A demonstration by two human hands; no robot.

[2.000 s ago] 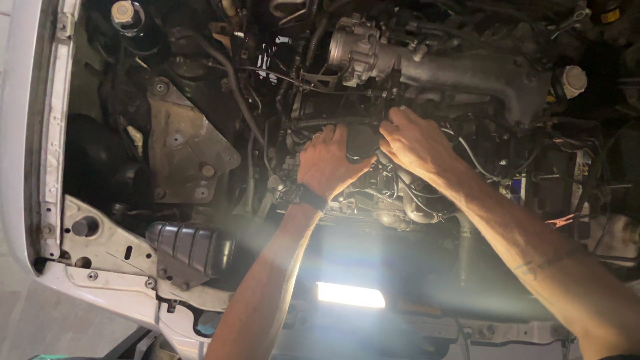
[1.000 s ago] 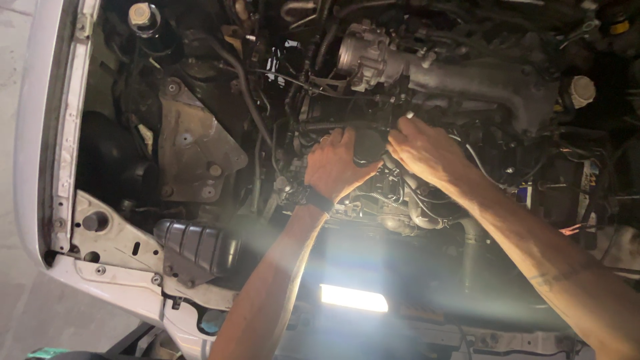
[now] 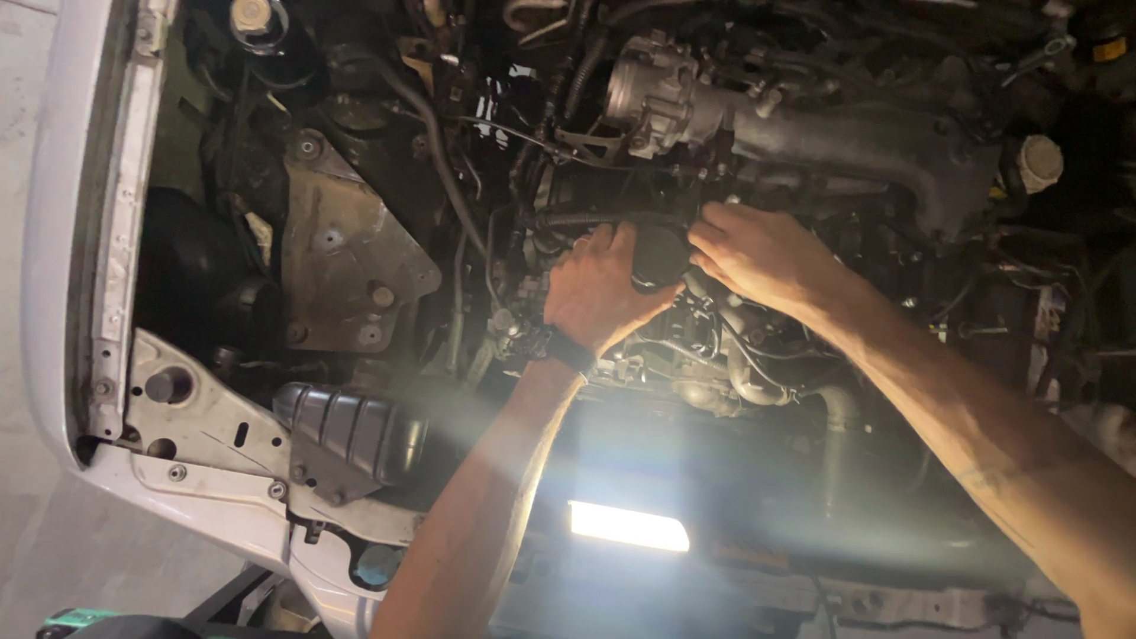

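In the middle of a car's engine bay, my left hand (image 3: 603,288) curls around the left side of a dark round part (image 3: 658,256), its thumb along the lower edge. I cannot tell exactly what the part is. My right hand (image 3: 754,253) touches the right side of the same area with bent fingers; whether its fingertips grip something small is hidden. Hoses and metal fittings (image 3: 701,324) lie just below both hands. Above them runs a metal intake manifold (image 3: 825,142) with a throttle body (image 3: 652,93) at its left end.
A lit work lamp (image 3: 628,525) shines below the hands. To the left are a metal bracket plate (image 3: 342,257), a ribbed black housing (image 3: 355,430) and the pale fender edge (image 3: 67,240). A round cap (image 3: 1040,163) stands at the right, and a cable (image 3: 568,151) crosses above the left hand.
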